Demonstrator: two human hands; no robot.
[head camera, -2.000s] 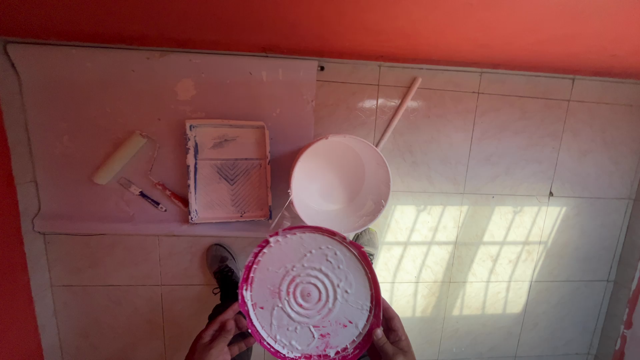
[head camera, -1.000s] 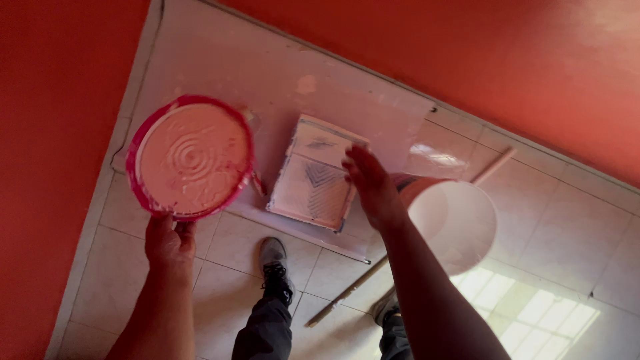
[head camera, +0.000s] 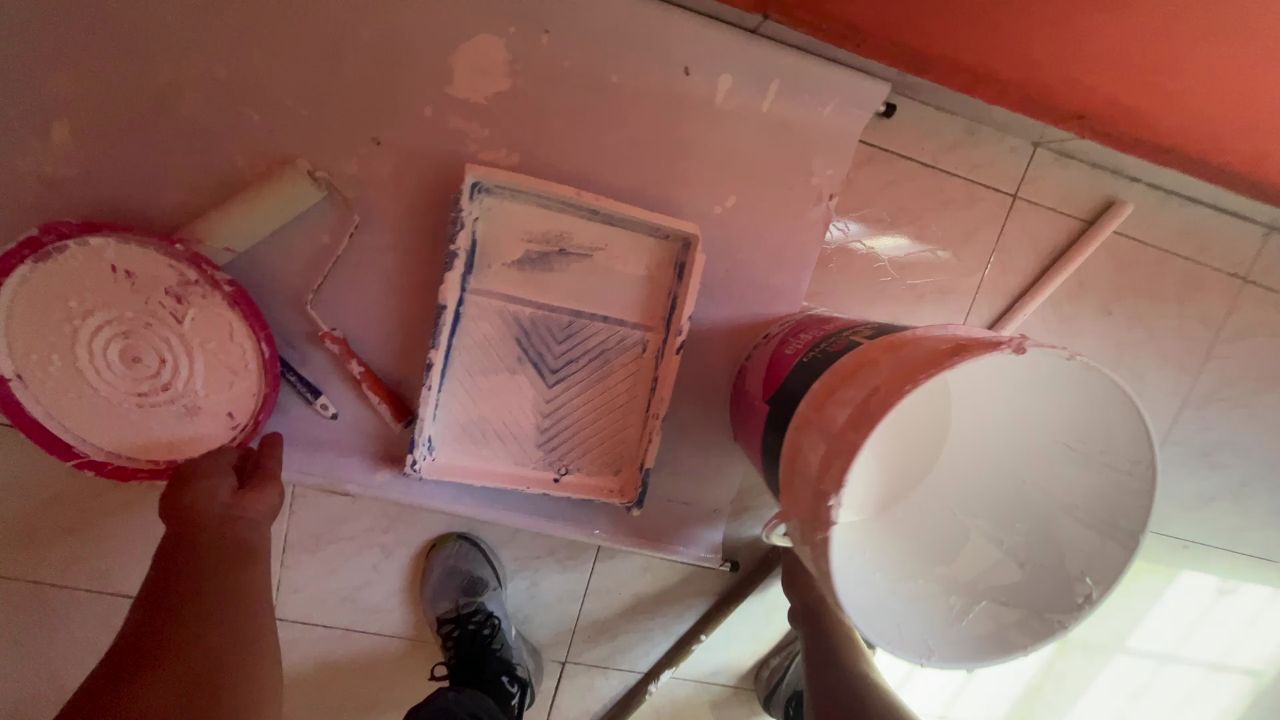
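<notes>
My left hand (head camera: 225, 487) grips the lower edge of a magenta bucket lid (head camera: 135, 350), its upturned face coated with pale paint in rings. At the right, my right hand (head camera: 800, 590) is at the lower left side of a plastic paint bucket (head camera: 1000, 500); the bucket hides its fingers, so its grip cannot be made out. The bucket tilts with its white inside showing. Between the hands lies a paint-stained roller tray (head camera: 550, 350). A paint roller (head camera: 262, 212) with a red handle and a paintbrush (head camera: 308, 388) lie beside the lid, partly covered by it.
A paint-spotted sheet (head camera: 600, 90) covers part of the tiled floor (head camera: 1100, 300) below a red wall (head camera: 1130, 70). A pole (head camera: 1065, 265) lies behind the bucket, and a wooden stick (head camera: 695, 640) is below it. My shoe (head camera: 470, 610) stands near the sheet's edge.
The lid, held in both hands two seconds ago, has moved left and is in my left hand alone. My right hand has gone from above the tray to the bucket, which is now tilted. The view has shifted.
</notes>
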